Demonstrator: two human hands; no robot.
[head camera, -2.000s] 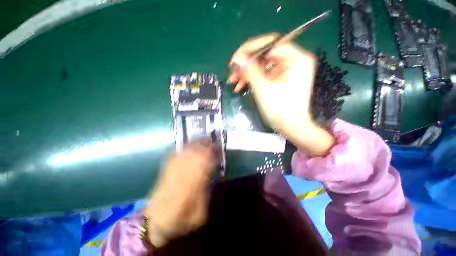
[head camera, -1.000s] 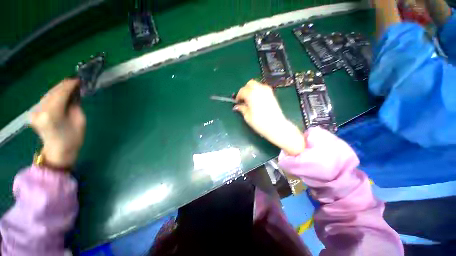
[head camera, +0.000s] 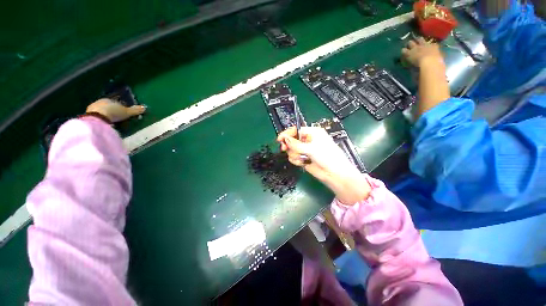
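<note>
My left hand (head camera: 112, 110) is over the belt beyond the white rail, at a dark phone unit (head camera: 124, 95); its fingers are partly hidden, so whether it grips the unit is unclear. My right hand (head camera: 299, 146) holds slim tweezers (head camera: 297, 116), pointing up and away over the edge of a phone unit (head camera: 280, 112) on the green mat. A second phone unit (head camera: 349, 149) is partly behind this hand. A loose heap of small black parts (head camera: 272, 172) lies left of the hand. A white strip (head camera: 236, 240) lies nearer me, beside rows of tiny white pieces (head camera: 261, 257).
Several phone units (head camera: 368, 95) lie at the right. Another unit (head camera: 276, 34) is on the belt beyond the white rail (head camera: 239, 89); a dark one shows left of my left arm. A person's hand (head camera: 422, 52) and blue sleeve (head camera: 473, 149) are at right, near a red container (head camera: 435, 23).
My left hand, which held a phone unit near the rail, has moved beyond it over the belt. My right hand with the tweezers is now by the phone units. The view has shifted.
</note>
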